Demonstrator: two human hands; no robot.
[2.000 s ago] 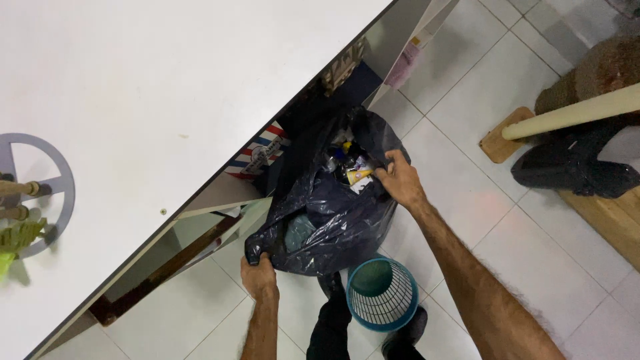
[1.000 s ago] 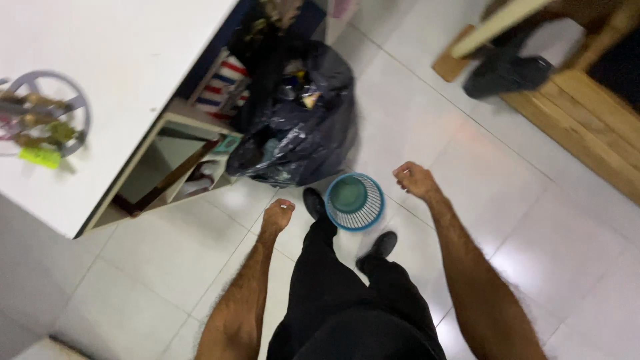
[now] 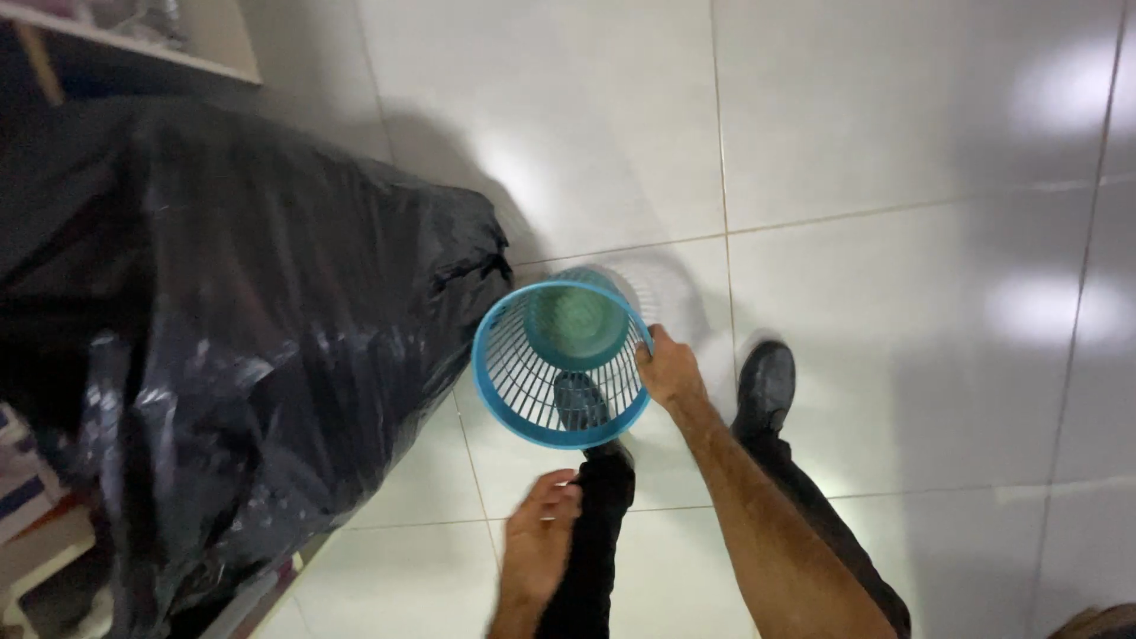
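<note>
My right hand (image 3: 670,366) grips the rim of a blue-green slatted plastic wastebasket (image 3: 559,438) on its right side. The basket's mouth faces up toward me, and no contents show in it. Below the basket, my left hand (image 3: 543,524) is in the air with its fingers slightly bent and apart, holding nothing. A big black plastic garbage bag (image 3: 266,328) fills the left side, its edge close to the basket's rim. What the bag holds is hidden from this angle.
Pale floor tiles (image 3: 887,355) lie under my black shoes (image 3: 766,382). At the top left is the edge of a white shelf (image 3: 217,40). Blurred items (image 3: 44,524) show at the lower left, beside the bag.
Two seconds ago both hands held the garbage bag's edges; one second ago both were off it. My right hand has since taken hold of the wastebasket. The view has shifted strongly.
</note>
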